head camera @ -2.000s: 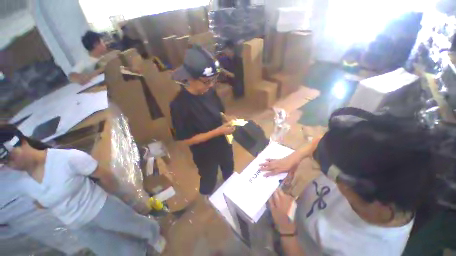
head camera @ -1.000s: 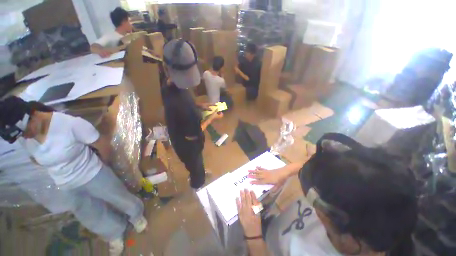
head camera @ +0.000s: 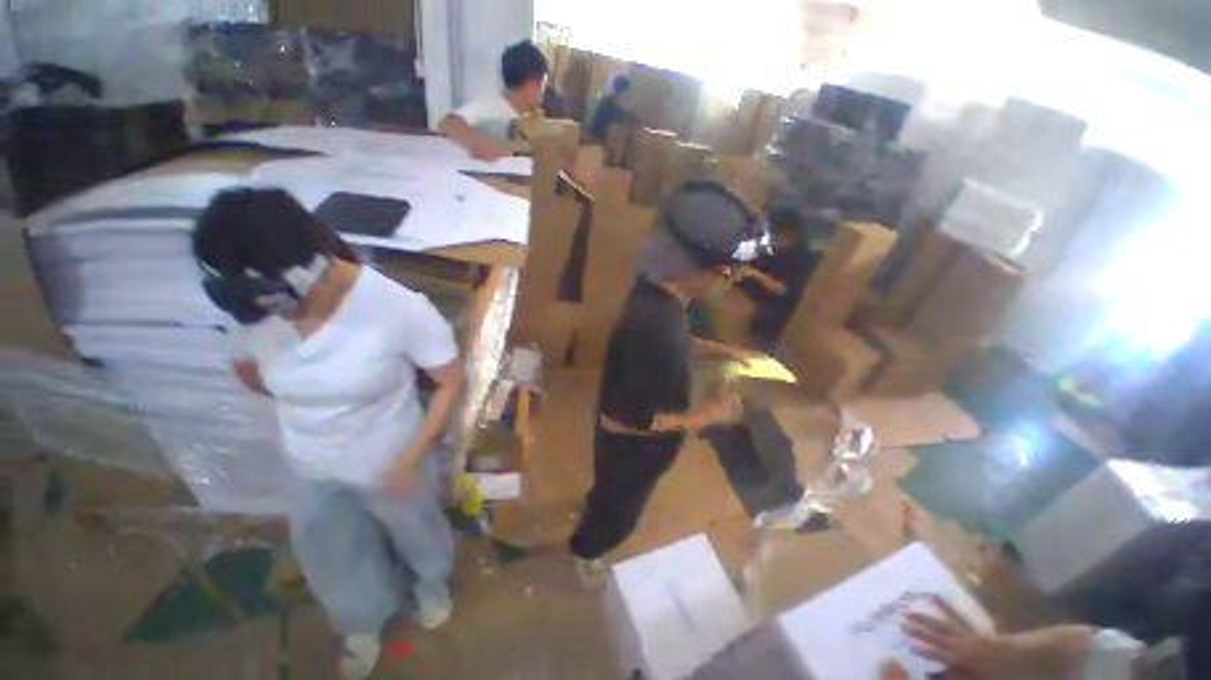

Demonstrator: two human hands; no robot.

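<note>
Neither of my hands is in the picture. The nearest thing is a printed white carton point(head camera: 843, 616) at the bottom right, cut off by the lower edge, with dark lettering on its top face. Another person's hand point(head camera: 954, 635) lies spread on that face. A second white panel or box face point(head camera: 680, 598) stands just left of the carton; whether it is joined to it, I cannot tell.
A worker in white point(head camera: 352, 379) stands at left before a film-wrapped stack of blanks point(head camera: 146, 359). A worker in black point(head camera: 644, 372) holds something yellow point(head camera: 764, 368). Brown cartons point(head camera: 839, 286) stand behind. Crumpled clear film point(head camera: 850, 452) lies on the cardboard-covered floor.
The view has swung left, so the carton and the person at it have shifted to the lower right edge. The worker in white at left now shows almost whole, upright.
</note>
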